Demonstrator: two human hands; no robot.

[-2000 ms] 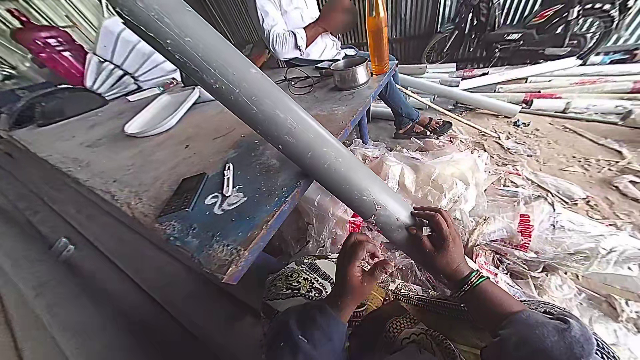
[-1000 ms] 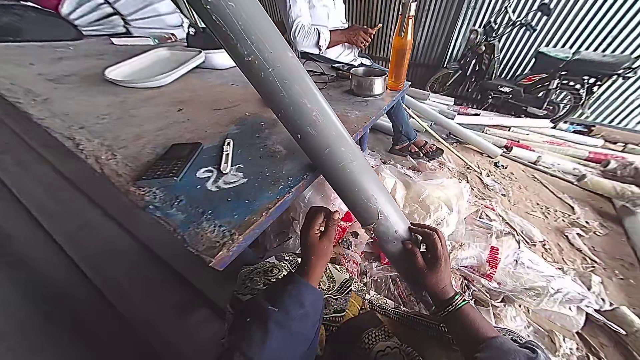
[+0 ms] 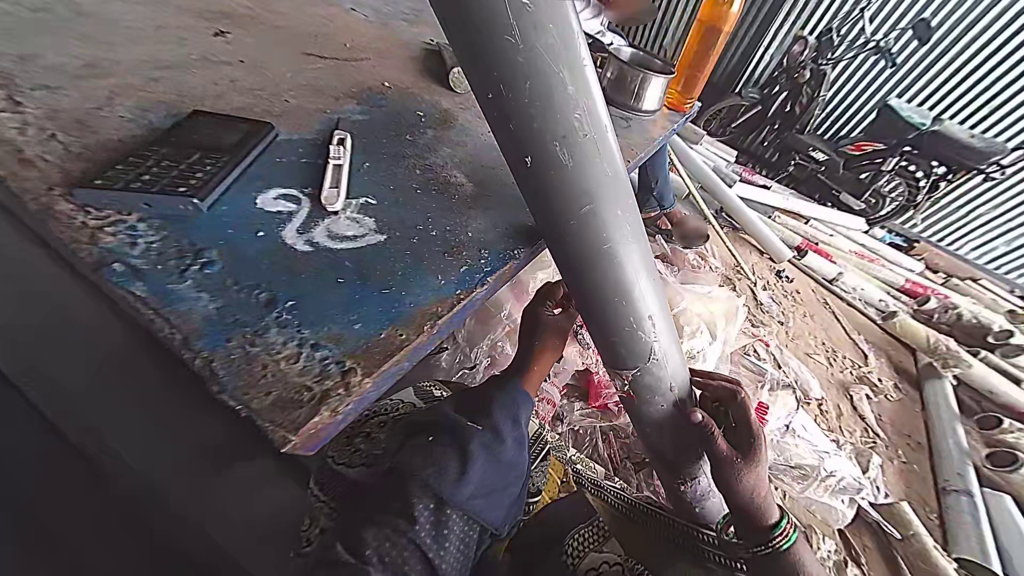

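A long grey plastic pipe (image 3: 568, 184) slants down from the top of the view, past the table corner, to my lap. My right hand (image 3: 736, 448), with bangles at the wrist, rests its fingers and thumb against the pipe's right side near the lower end. On the other side, my left hand (image 3: 552, 320) is bent close to the pipe; its fingertips are partly hidden behind it, so a hold cannot be told. A white utility knife (image 3: 337, 172) and a black calculator (image 3: 180, 156) lie on the worn blue table (image 3: 416, 264).
A steel pot (image 3: 638, 80) and an orange bottle (image 3: 704, 52) stand at the table's far end, near a seated person. Crumpled plastic wrapping (image 3: 712, 312) covers the ground beside my lap. Several pipes (image 3: 856, 272) lie at the right, with a motorcycle (image 3: 848, 152) behind them.
The pipe stands steeper than before, and more of its lower end shows between my hands. My left hand has come closer to its side. The view has moved nearer the table corner.
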